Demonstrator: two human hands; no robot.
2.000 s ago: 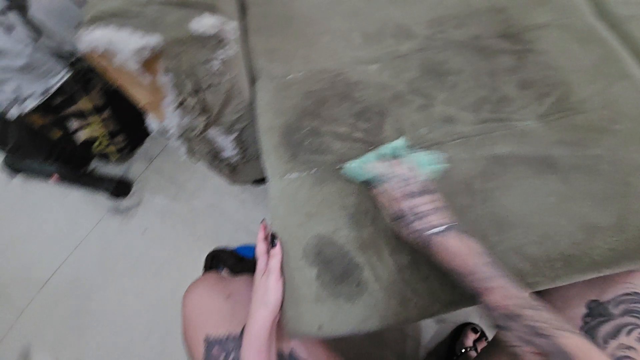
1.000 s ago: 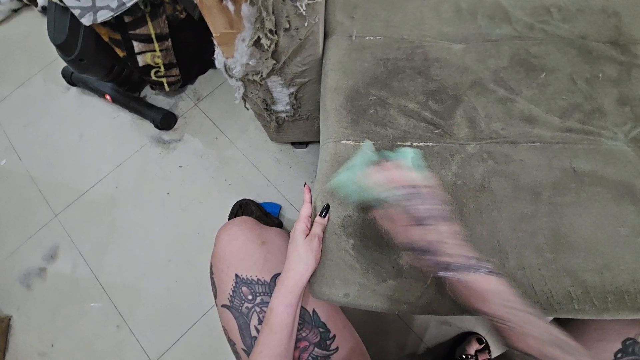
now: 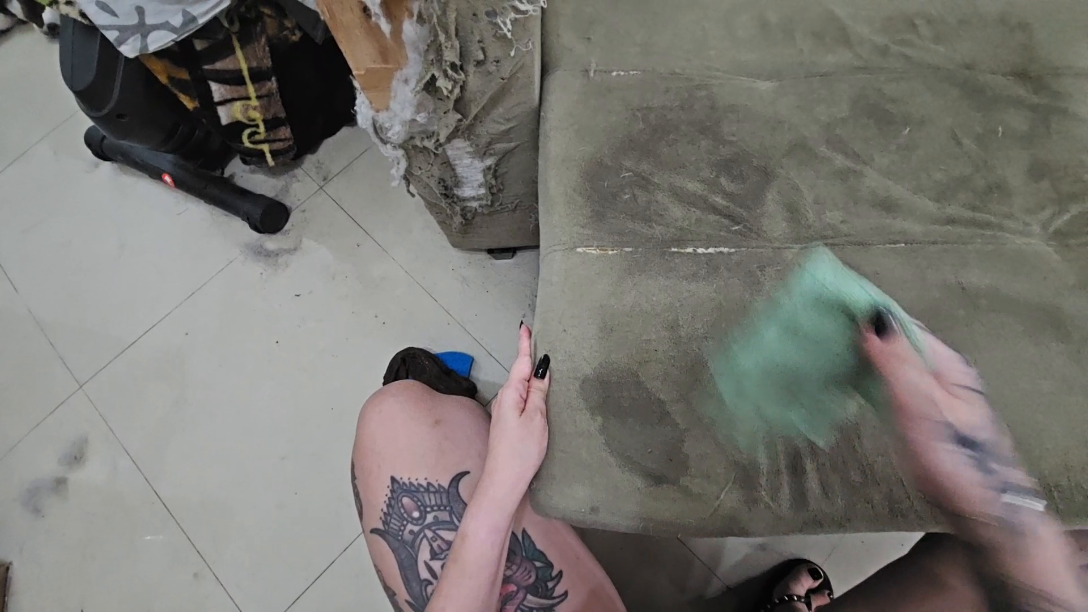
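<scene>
A green cloth [image 3: 790, 357], blurred by motion, is gripped in my right hand [image 3: 943, 408] over the front part of an olive-green upholstered sofa seat [image 3: 646, 323]. Whether the cloth touches the fabric at this instant I cannot tell. Dark patches mark the seat, one near its front left corner and a larger one beyond the worn, whitish seam. My left hand [image 3: 518, 416] rests against the seat's left side edge, its palm side and some fingers hidden. It shows no object held apart from that edge.
Beyond the seat's left side stands a torn sofa arm [image 3: 489, 170] with exposed wood and white stuffing. A black chair or equipment base [image 3: 187, 178] is on the tiled floor [image 3: 212, 365] at upper left. My knees and a sandalled foot [image 3: 803, 582] are below the seat.
My right hand has moved right and nearer the front edge with the green cloth, which now hangs more spread out. My left hand stays at the seat's side. The view has shifted.
</scene>
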